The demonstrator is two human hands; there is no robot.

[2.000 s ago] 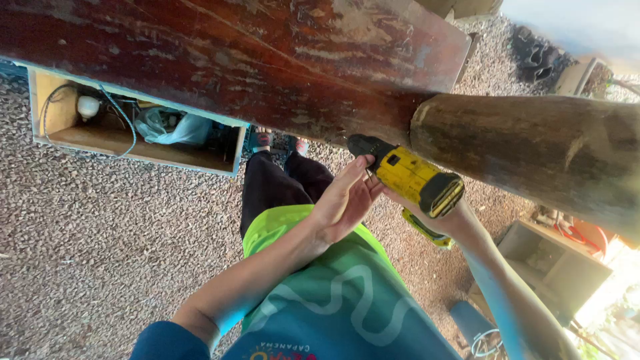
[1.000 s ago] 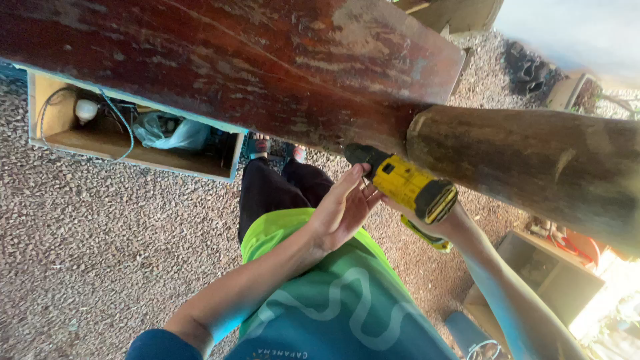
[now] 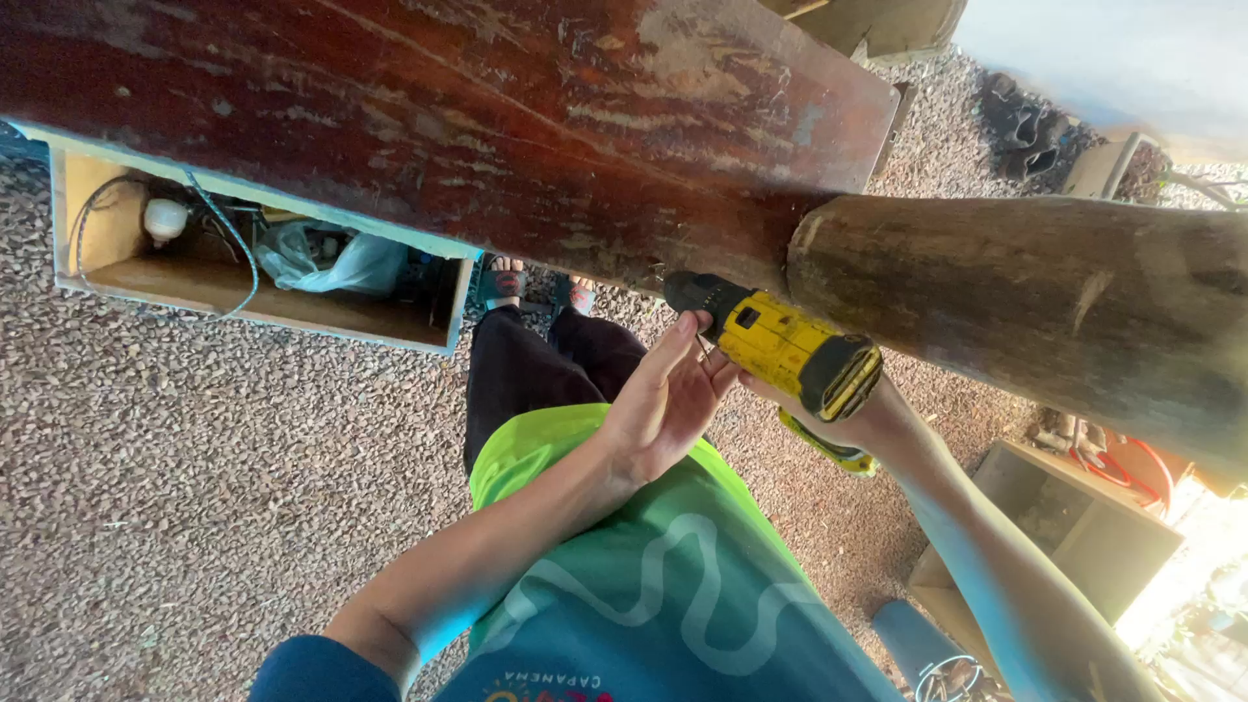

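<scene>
A yellow and black cordless drill (image 3: 780, 346) points left, its black chuck beside the near edge of the reddish-brown wooden bench top (image 3: 546, 127). Around the drill's handle my right hand (image 3: 843, 409) is closed, mostly hidden behind the tool body. My left hand (image 3: 673, 390) is half open, palm up, with thumb and fingers touching the front of the drill near the chuck. Whether a bit sits in the chuck cannot be made out.
A thick wooden post (image 3: 1024, 292) adjoins the bench at right. Under the bench, an open drawer (image 3: 292, 327) holds a plastic bag, a cord and a white bulb-like object. A wooden box (image 3: 1063, 526) stands on the gravel lower right. My sandalled feet are beside the drawer.
</scene>
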